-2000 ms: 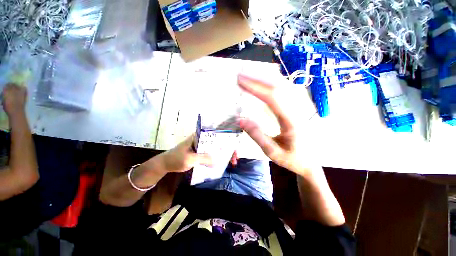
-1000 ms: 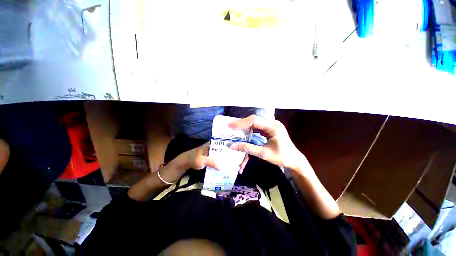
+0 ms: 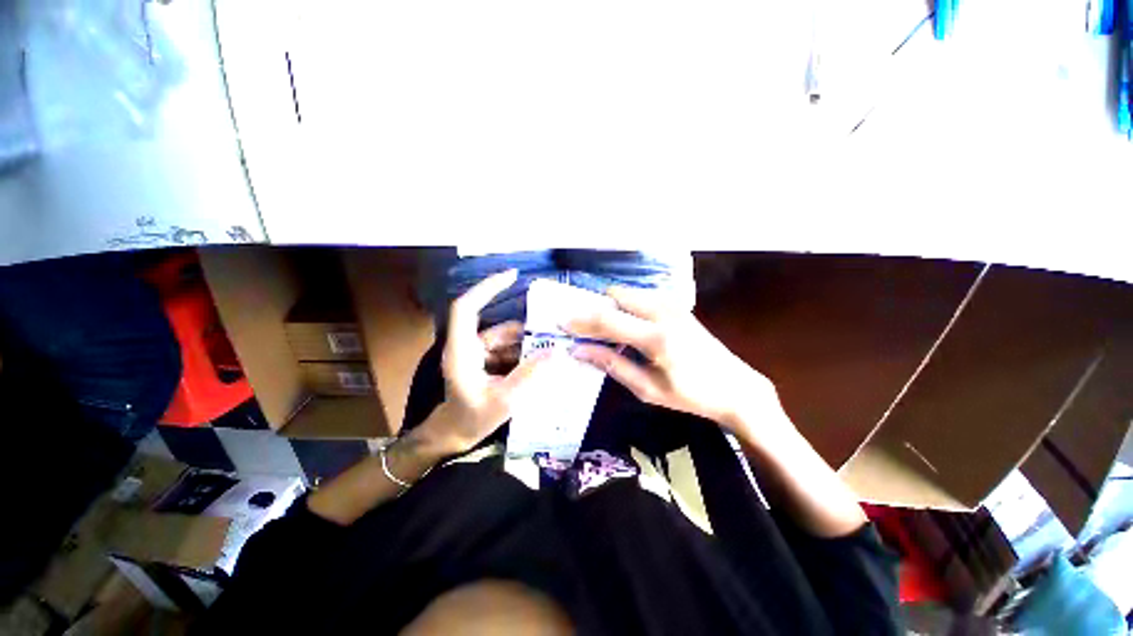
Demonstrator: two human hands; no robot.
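Observation:
A slim white retail box with a dark printed band stands out over my lap, below the table's front edge. My left hand is at its left side, the thumb on the box and the index finger raised off it. My right hand holds the box's upper right part, with thumb and fingers on its face near the top. Glare washes out the print. What lies behind the box is hidden.
The white worktable spans the top, with clear plastic at its left. Open brown cartons stand under it at left and others at right. A red stool or crate is at left beside a person's dark clothing.
The view has tilted down to the lap, and the box is there instead of at the table edge. Since one second ago, my left index finger has lifted; my right hand stays at the box's top.

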